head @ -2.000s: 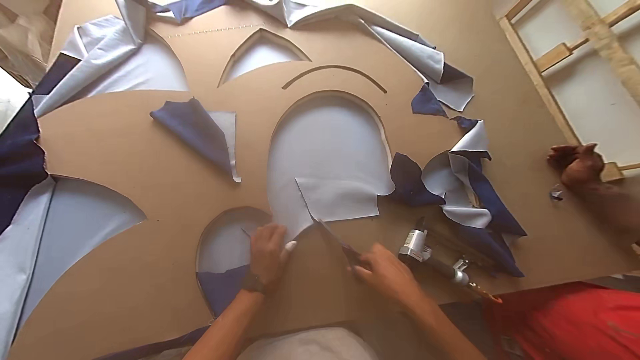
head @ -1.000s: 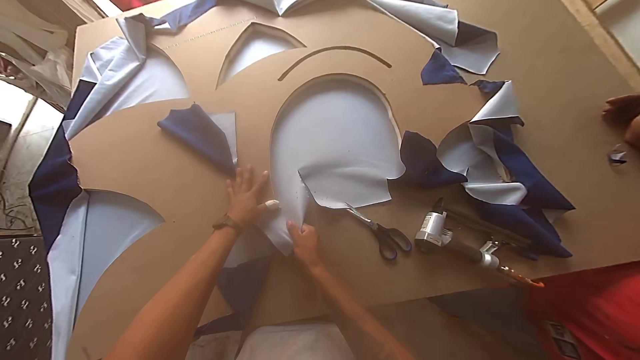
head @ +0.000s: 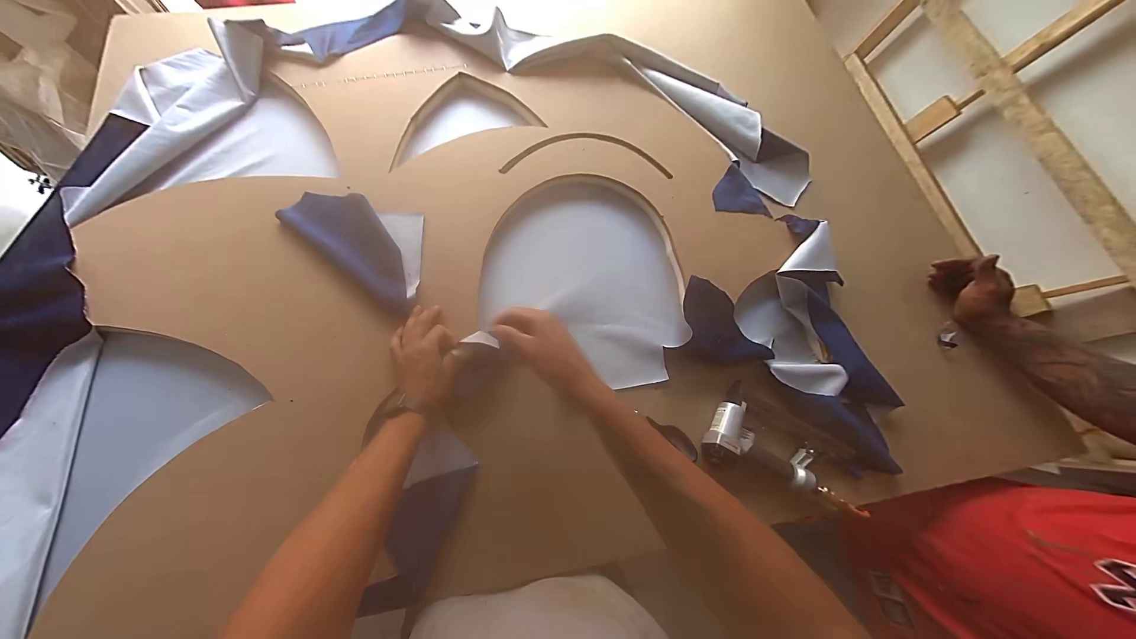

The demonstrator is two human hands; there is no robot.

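Note:
Blue fabric with a pale backing [head: 477,368] bunches between my two hands, over the lower left of the round cutout in a brown board [head: 177,248]. My right hand [head: 537,342] pinches the fabric's pale edge. My left hand [head: 424,355] lies at its left side, fingers bent; its hold is unclear. Pale fabric [head: 577,257] fills the round opening, a cut flap at its lower edge. A loose blue piece [head: 351,244] lies above my left hand. Scissors [head: 673,437] lie partly hidden behind my right forearm.
A pneumatic staple gun, probably, with a metal body [head: 728,426] lies at the board's lower right, near folded blue fabric [head: 843,355]. Another person's hand [head: 976,284] rests at the right, near a wooden frame [head: 914,151]. Red cloth [head: 994,559] shows at the lower right.
The scissors, in my right hand two seconds ago, lie on the board. My right hand has moved to the fabric beside my left, then up with its edge, which has folded over to show blue.

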